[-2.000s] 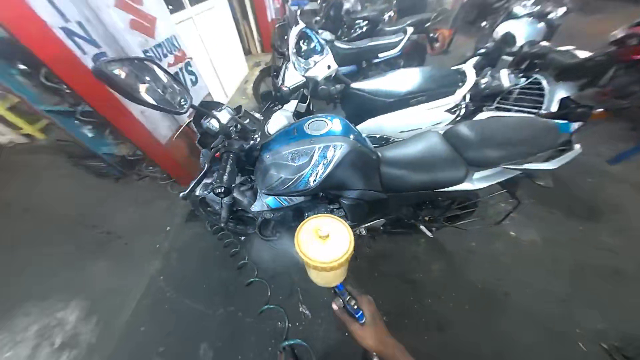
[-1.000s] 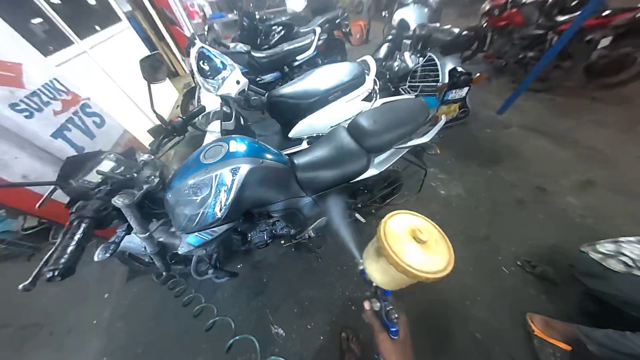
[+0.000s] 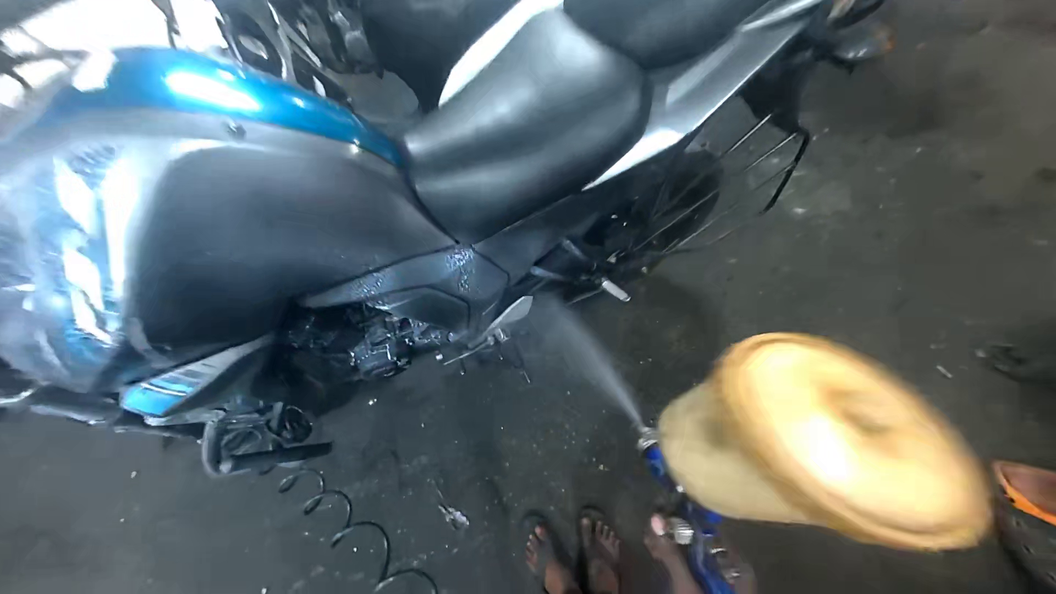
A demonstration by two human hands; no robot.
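Note:
My right hand point(image 3: 672, 553), at the bottom right of centre, is closed around the handle of a blue spray gun point(image 3: 705, 557). A cream plastic cup with a lid point(image 3: 850, 437), blurred, sits on top of the gun. From its nozzle a fine mist point(image 3: 590, 355) fans up and left toward the lower side of a motorcycle. The motorcycle has a blue and grey fuel tank point(image 3: 272, 198) and a black seat point(image 3: 528, 132). Wet droplets show on its side panel point(image 3: 462, 272), above the engine point(image 3: 388, 346). My left hand is outside the view.
A coiled air hose point(image 3: 355, 528) lies on the dark floor point(image 3: 916, 272) at the lower left. Two feet in sandals point(image 3: 573, 544) show at the bottom. Another person's shoe point(image 3: 1031, 511) is at the right edge. Part of a second motorcycle point(image 3: 396, 41) stands behind.
The view has come much closer to the motorcycle and tilted down. Mist, not visible two seconds ago, comes from the spray gun in the last two frames.

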